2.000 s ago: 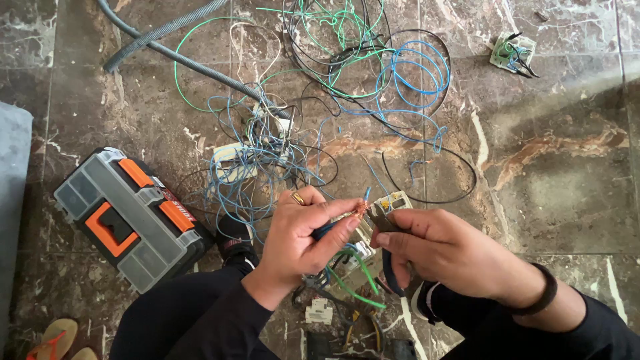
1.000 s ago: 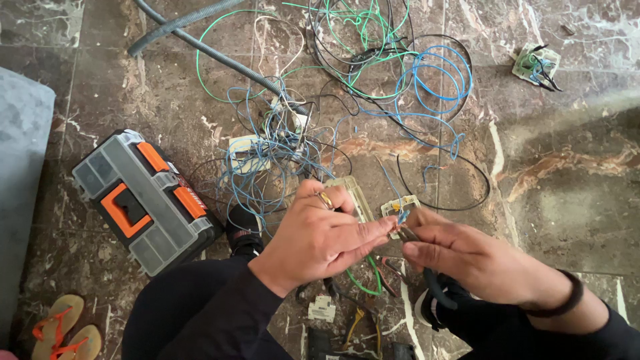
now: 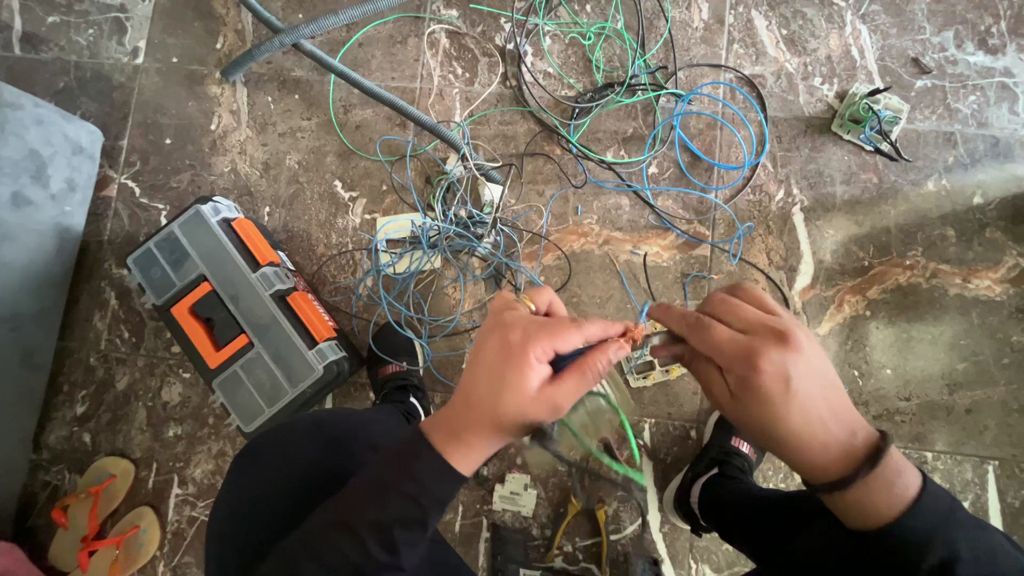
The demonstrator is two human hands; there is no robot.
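Note:
Between my two hands is a tuft of bare copper wire strands. My left hand pinches the strands with thumb and forefinger and also has a dark blue cable in its grip. On the right, my right hand holds a short blue wire close against the copper; a dark piece shows between its fingers, too hidden to name. Just below and behind the fingertips lies a white socket frame. Green wires hang under my left hand, over a blurred pale object.
A toolbox with orange latches stands at left, beside my shoe. Tangled wires, coiled blue wire and grey corrugated conduit lie ahead. A wired socket frame is far right; a circuit breaker and yellow-handled pliers lie below.
My left hand has drawn back a little from its place over the right fingertips, so the copper strands show again. The blue wire remains at my right fingertips.

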